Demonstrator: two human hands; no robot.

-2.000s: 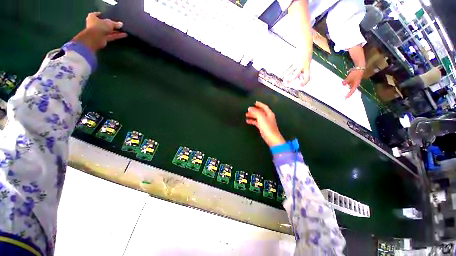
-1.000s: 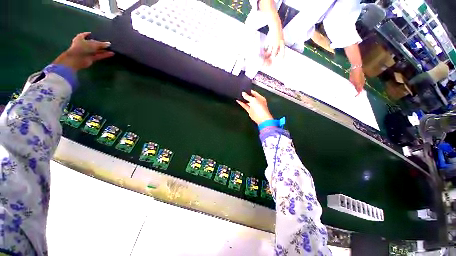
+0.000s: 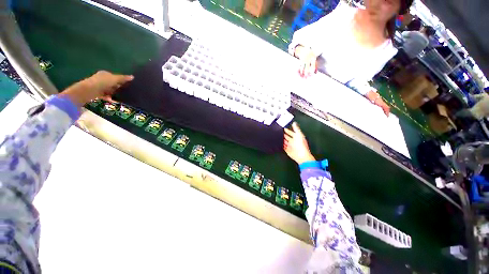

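A large black carrier sheet (image 3: 214,124) lies over the green belt, held at both ends. A batch of white housings (image 3: 225,91) stands in rows on it, with one small white housing (image 3: 284,119) at its right corner. My left hand (image 3: 102,86) grips the sheet's left end, fingertips at its edge. My right hand (image 3: 296,143), with a blue wrist strap (image 3: 314,165), grips its right end. Small green circuit boards (image 3: 182,142) lie in a row along the near side of the belt.
A row of white housings (image 3: 383,231) lies on the conveyor belt (image 3: 370,187) at right. The pale side rail (image 3: 161,160) and white bench (image 3: 134,214) are nearest me. A person in white (image 3: 343,45) sits across the belt behind a white bench; boxes stand beyond.
My right hand, first empty over the belt, has taken hold of the sheet. The sheet with the housings has come off the far side, nearer to me over the belt. The view has shifted.
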